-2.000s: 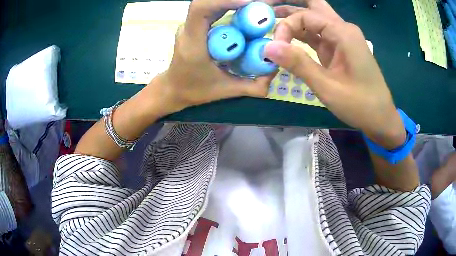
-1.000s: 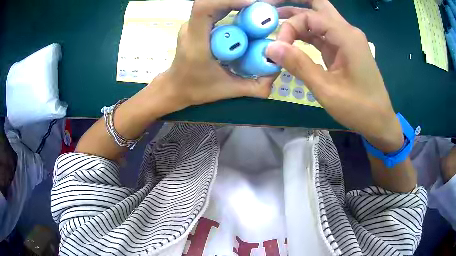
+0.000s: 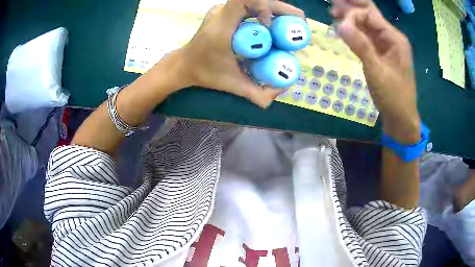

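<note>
My left hand (image 3: 221,57) grips three light-blue cylindrical handle units together, their flat ends turned up towards me. Each end face has a dark slot: the upper left unit (image 3: 251,39), the upper right unit (image 3: 290,32) and the lower unit (image 3: 276,69). Small print shows on the two right-hand faces. My right hand (image 3: 383,57) is raised to the right, over the far right part of the label sheet, slightly blurred. Whether a label is between its fingertips is too small to tell. The yellow label sheet (image 3: 333,94) lies under the hands, with rows of grey round labels.
A pale, mostly blank label sheet (image 3: 156,31) lies left of my left hand. A white pad (image 3: 36,70) is at the left table edge. Yellow label strips (image 3: 449,44) and blue units (image 3: 470,60) lie at the far right. Parts of other people show at both lower sides.
My right hand has left the lower unit and moved right and up, baring that unit's face and more of the label sheet. The gripped units have shifted slightly right and down.
</note>
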